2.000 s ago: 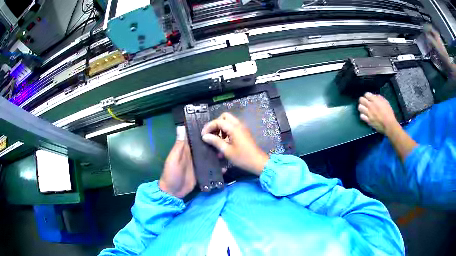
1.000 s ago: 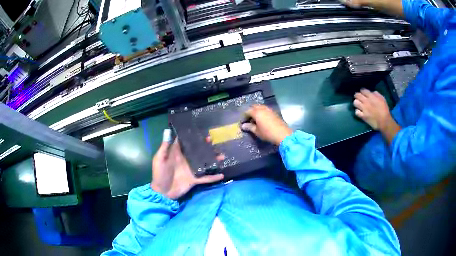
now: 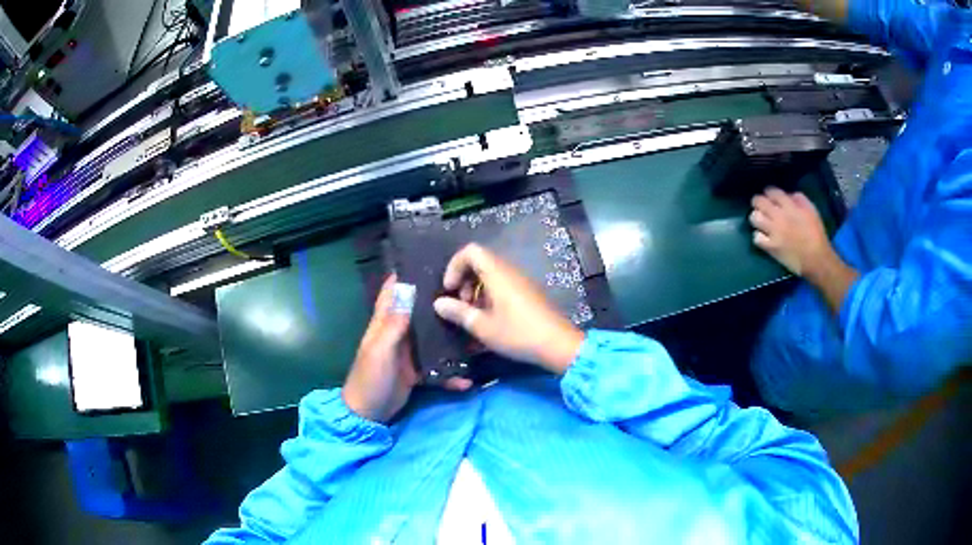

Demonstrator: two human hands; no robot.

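Observation:
My left hand [image 3: 382,353], with a white cap on one fingertip, grips the left side of a long dark carrier fixture [image 3: 414,250]. The fixture has a silvery end block at its far end and lies over the left part of the black parts tray [image 3: 592,250]. Silvery specks, small loose parts [image 3: 560,250], are scattered on the tray's far and right areas. My right hand [image 3: 512,314] is over the fixture, thumb and fingers pinched close together. A thin yellowish sliver shows between them; whether it is held is unclear. The right hand hides the fixture's middle.
Conveyor rails [image 3: 352,183] run behind the green ledge [image 3: 266,346]. A dark ribbed block [image 3: 773,149] stands at the right, beside another person's hand [image 3: 791,232]. That person's blue sleeve reaches over the line. A white sheet [image 3: 104,367] lies at the left, above a blue stool [image 3: 98,479].
My right hand has moved left from the tray's right part to the fixture. The yellow rectangle seen between my hands one second ago no longer shows whole. My left fingers have closed in.

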